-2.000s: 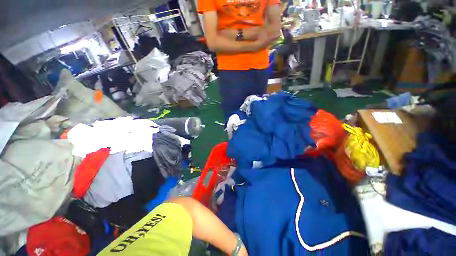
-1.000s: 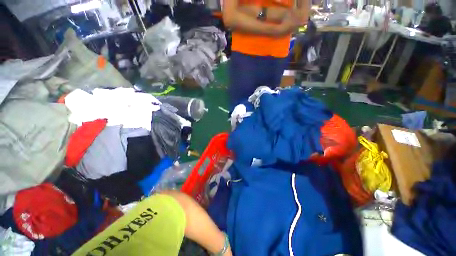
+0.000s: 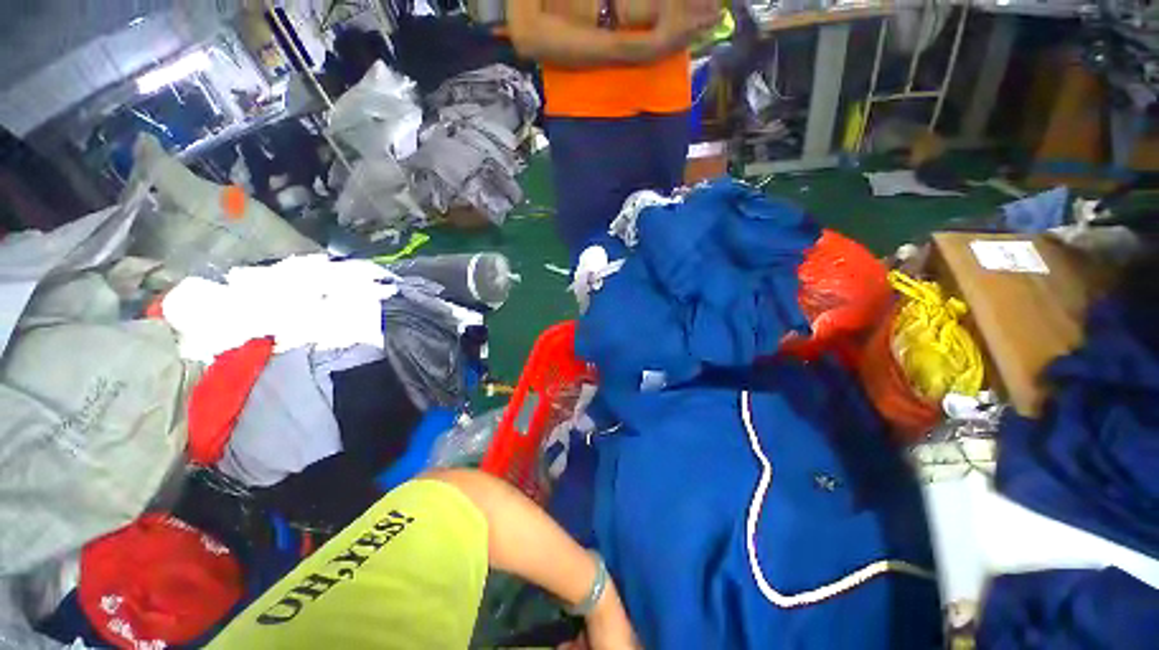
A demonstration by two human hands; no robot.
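A blue garment piece [image 3: 686, 508] with a thin white curved piping line lies in front of me. A heap of the same blue cloth [image 3: 712, 279] is behind it. My left forearm, with a yellow-green sleeve and a bracelet at the wrist, reaches to the bottom edge left of the garment. My left hand is cut off by the frame's bottom edge. My right hand is out of the picture.
A red plastic basket [image 3: 536, 396] is left of the blue cloth. A red-orange bag, a yellow bag [image 3: 934, 340] and a carton [image 3: 1017, 311] are to the right. Navy pieces [image 3: 1093, 432] lie on a white table. Mixed garments [image 3: 286, 305] are piled left. A person in orange stands ahead.
The view has shifted, and the garment's lower piping curve shows again after being cut off one second ago. My left forearm stays beside the garment, its wrist slightly further right.
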